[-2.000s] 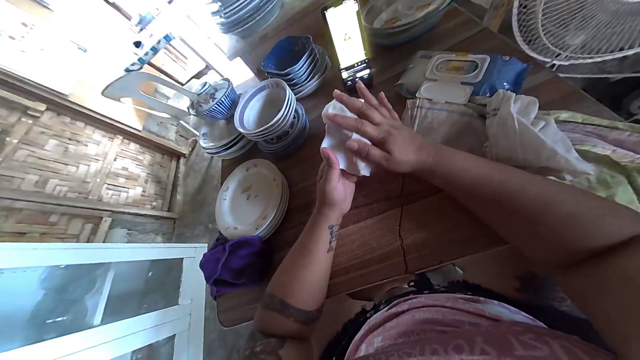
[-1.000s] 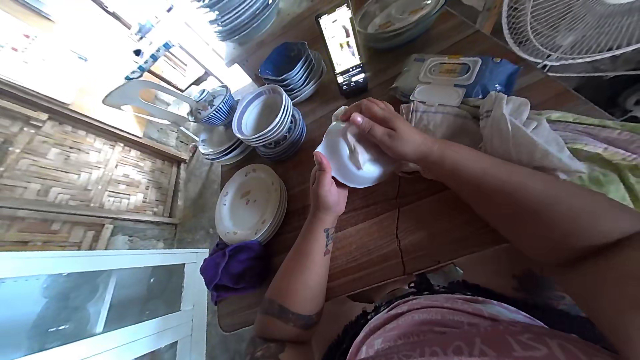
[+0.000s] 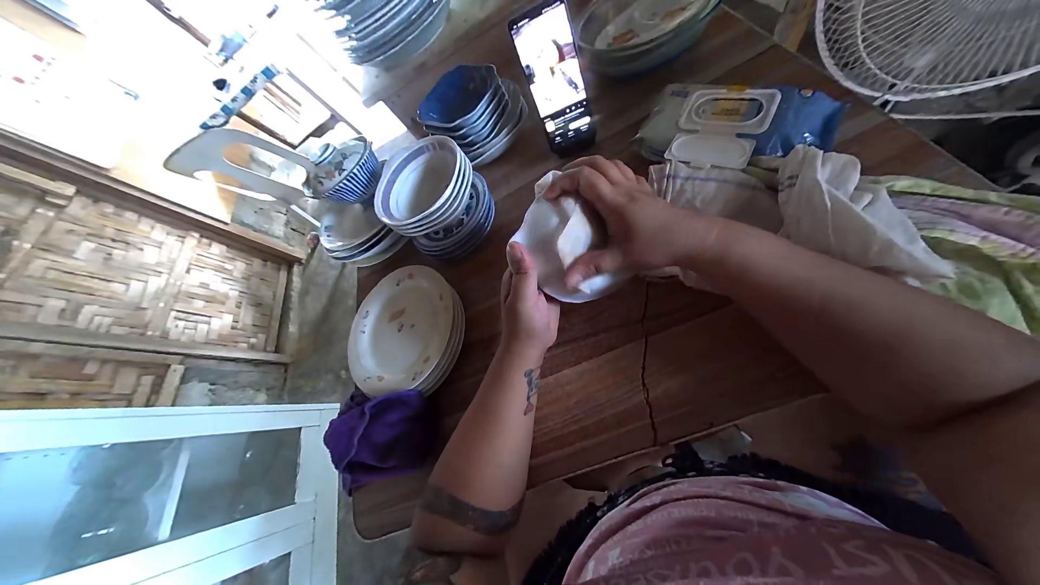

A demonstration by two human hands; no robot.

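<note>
A small white bowl with a wavy rim (image 3: pixel 540 236) is tilted above the wooden table, gripped at its left edge by my left hand (image 3: pixel 530 305), thumb on the rim. My right hand (image 3: pixel 626 219) presses a white wipe or cloth (image 3: pixel 575 236) against the inside of the bowl, its fingers curled over the far rim. Left of the hands stand a stack of white bowls (image 3: pixel 418 185) and a stack of oval plates (image 3: pixel 402 329). Beyond the hands a lit phone (image 3: pixel 554 77) stands near blue bowls (image 3: pixel 461 97).
A wipes packet (image 3: pixel 800 118) and crumpled cloths (image 3: pixel 845 211) lie to the right, below a white fan (image 3: pixel 926 49). A purple cloth (image 3: pixel 380 435) sits at the table's left edge, near a white-framed glass cabinet (image 3: pixel 317 463). Glass dishes (image 3: pixel 642 41) stand at the back.
Two seconds ago my right hand was spread open over the white item; now its fingers are curled, pressing the wipe in the bowl. The bowl's inside shows more than it did then.
</note>
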